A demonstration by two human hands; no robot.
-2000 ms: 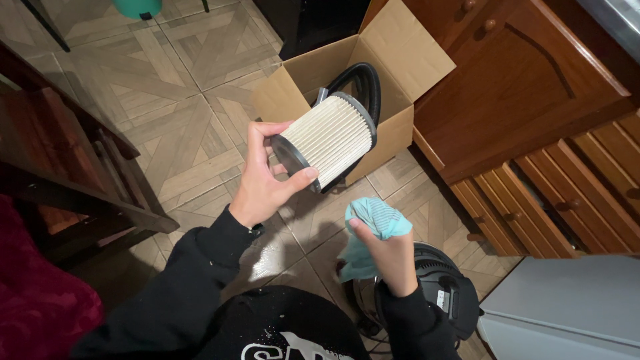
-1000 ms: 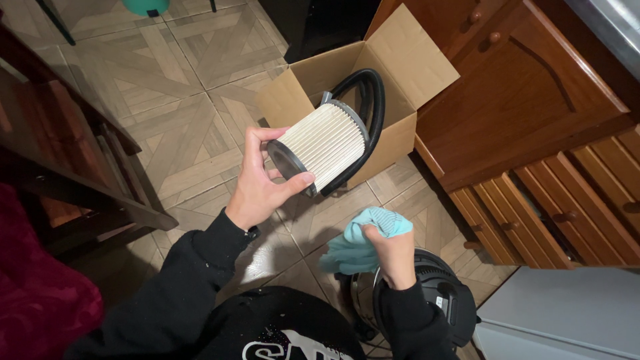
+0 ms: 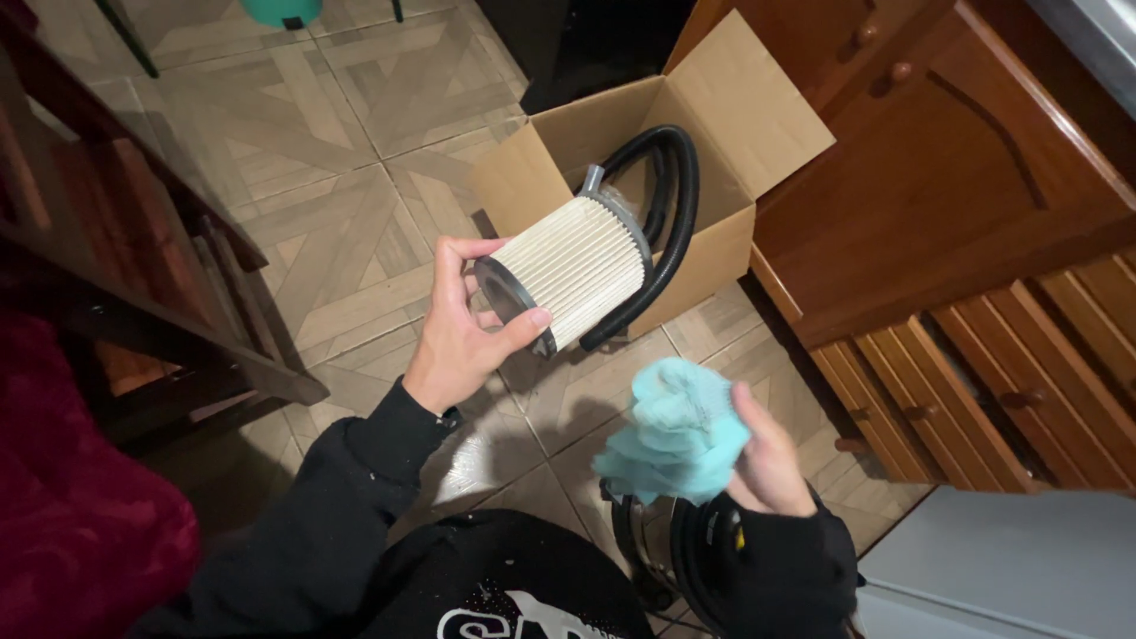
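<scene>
My left hand (image 3: 466,328) grips the black end ring of a pleated cylindrical filter (image 3: 577,271), its cream pleats tilted up to the right. Just right of and below the filter, my right hand (image 3: 770,448) holds a bunched light-blue cloth (image 3: 679,430). Beyond the filter stands an open cardboard box (image 3: 710,275) on the floor, with a black corrugated hose (image 3: 688,195) looped in it and hanging over its near side. Under my right hand and sleeve is a black, round appliance, seemingly a vacuum cleaner (image 3: 697,541), partly hidden.
Wooden cabinets (image 3: 887,213) and drawers (image 3: 967,399) line the right side, with a pale grey surface (image 3: 1021,550) below them. At left stand a dark wooden chair or rack (image 3: 160,266) and a red cloth (image 3: 80,497). A teal container (image 3: 282,9) sits on the tiled floor at the top.
The blue cloth in my right hand has changed shape and now shows a rounded bunch facing up, with the palm side turned more toward it. My left hand keeps its hold on the filter.
</scene>
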